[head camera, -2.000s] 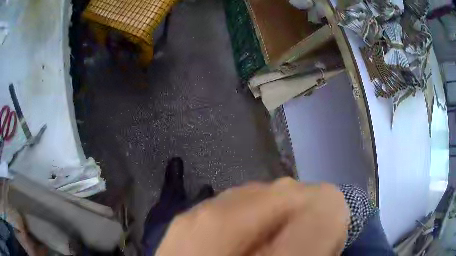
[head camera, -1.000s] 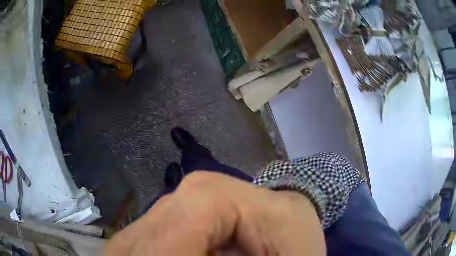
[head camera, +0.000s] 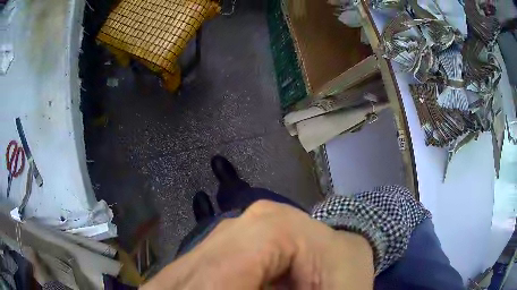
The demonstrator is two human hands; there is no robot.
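Observation:
My right hand (head camera: 266,249) is large and blurred at the bottom centre, with a checked cuff at the wrist. Its fingers bend down out of the picture, so what they hold, if anything, is hidden. My left hand is not seen; a small patch of checked cloth shows at the bottom left edge. A beige-brown cut panel bundle (head camera: 76,255) lies at the lower left, at the near end of the white cloth-covered table (head camera: 54,113). Red-handled scissors (head camera: 15,158) lie on that table beside a dark narrow template (head camera: 27,150).
A yellow woven-top stool (head camera: 156,28) stands on the speckled floor (head camera: 187,130). At right, a white table (head camera: 439,198) bears striped grey-brown bundles (head camera: 442,113). Pale tied bundles (head camera: 334,124) stick out from the shelf under it. My dark shoes are at the centre.
The view has shifted, first left-to-right over the tables and then back. My right hand has moved a little from the first frame, showing more cuff. Nothing is visibly taken or released.

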